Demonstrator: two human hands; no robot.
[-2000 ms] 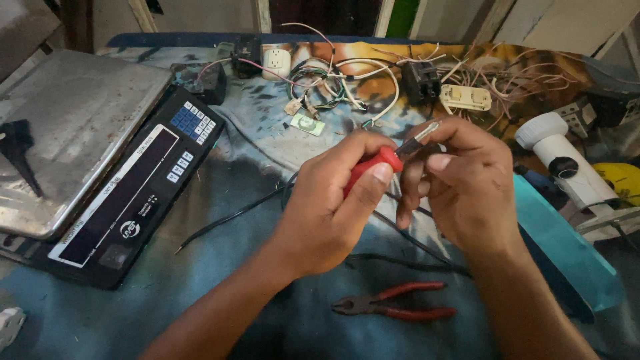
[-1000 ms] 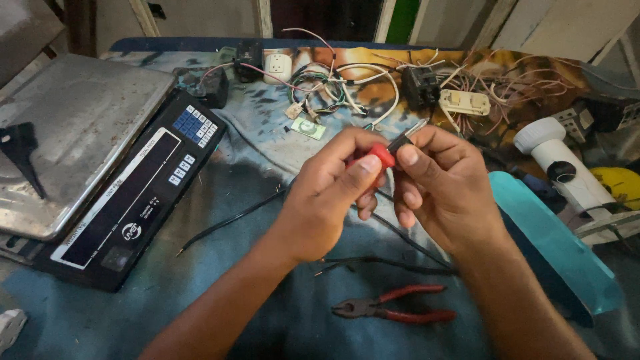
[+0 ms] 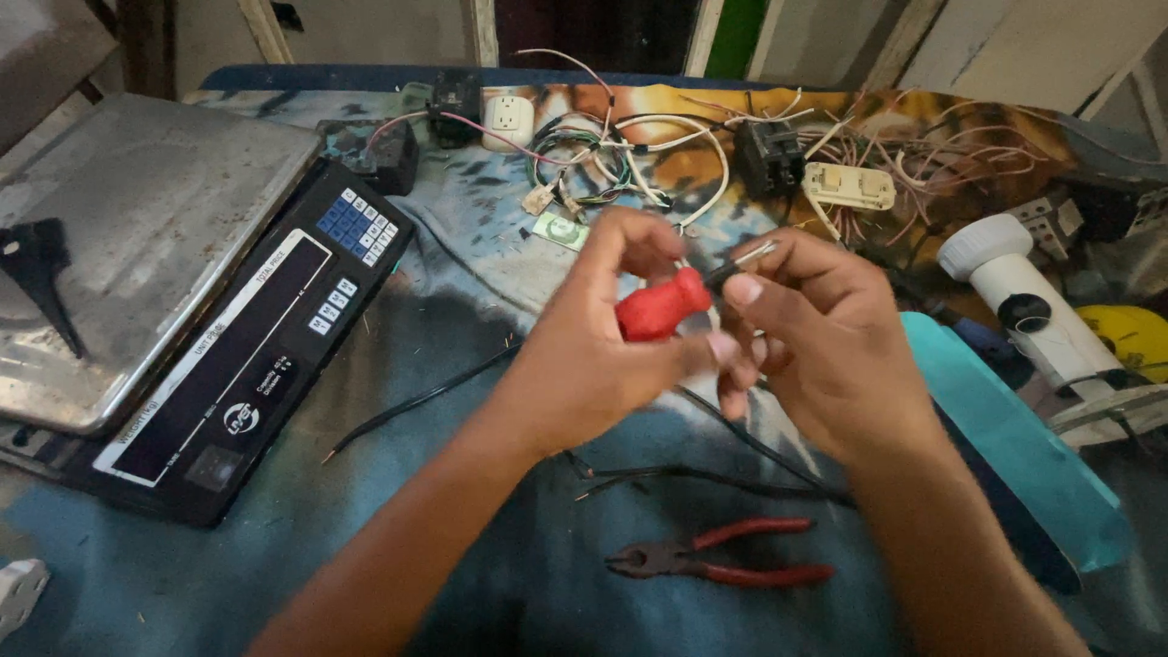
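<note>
My left hand [image 3: 611, 338] grips the red handle of a screwdriver [image 3: 663, 306]; its fingers are partly blurred. The metal tip points up and right to my right hand [image 3: 812, 319], whose thumb and index finger pinch a small dark piece with bright metal [image 3: 744, 262]; whether that is the shaft or a separate part, I cannot tell. Below both hands lie pliers with red handles [image 3: 721, 552], jaws to the left. Black cable with bare copper ends [image 3: 420, 399] runs on the cloth beneath my hands, and another stripped cable [image 3: 675, 473] lies just above the pliers.
A scale with a metal pan [image 3: 155, 210] fills the left. Along the back are a white outlet [image 3: 507, 123], coiled wires [image 3: 584, 160], a black block [image 3: 769, 155] and a cream switch plate [image 3: 849, 186]. A white camera-like device [image 3: 1027, 306] and a teal case [image 3: 1022, 447] stand right.
My left-hand fingers have loosened and spread around the red handle, showing more of it. Both hands remain close together above the cloth. The pliers have not moved.
</note>
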